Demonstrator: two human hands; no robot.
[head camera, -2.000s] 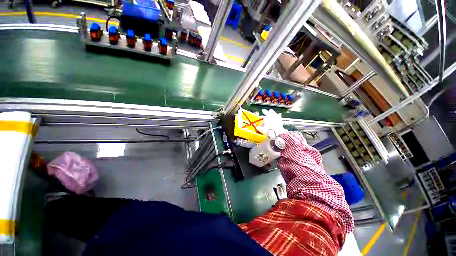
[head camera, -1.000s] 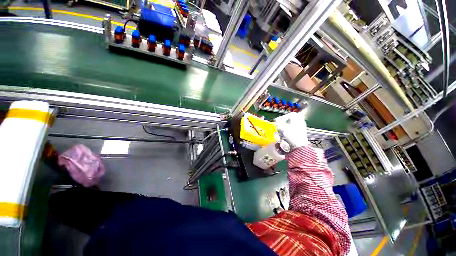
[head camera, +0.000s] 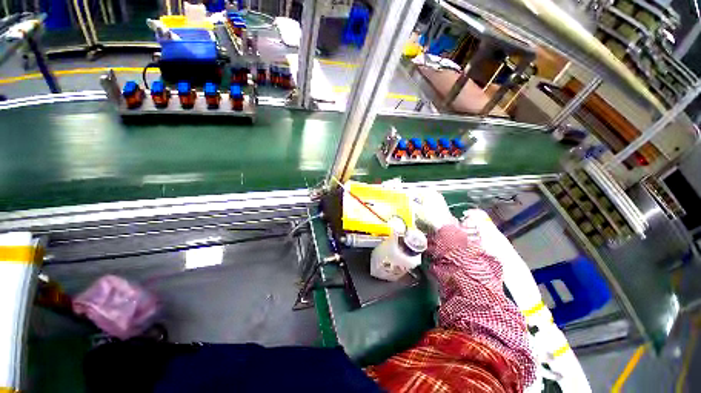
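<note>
My right hand (head camera: 430, 209), in a white glove, is at the right edge of a yellow bin (head camera: 370, 206). Its fingers blur into the white shapes there, so I cannot tell whether it holds anything. A white bottle (head camera: 393, 259) with a grey-white cap (head camera: 415, 239) stands upright in front of the bin, left of my checked sleeve (head camera: 469, 269). The bin has a thin red line on it. My left hand is out of the picture.
A green conveyor (head camera: 307, 153) runs across behind an upright metal post (head camera: 367, 96). It carries two fixtures with blue-topped coils, one left (head camera: 184, 115), one right (head camera: 429, 159). A taped white armrest (head camera: 530, 307) lies right of my arm. A pink bag (head camera: 119, 305) lies lower left.
The camera view has shifted, bringing the armrest on the right into sight. My right hand was beyond and right of the bin and is now closer against its right edge.
</note>
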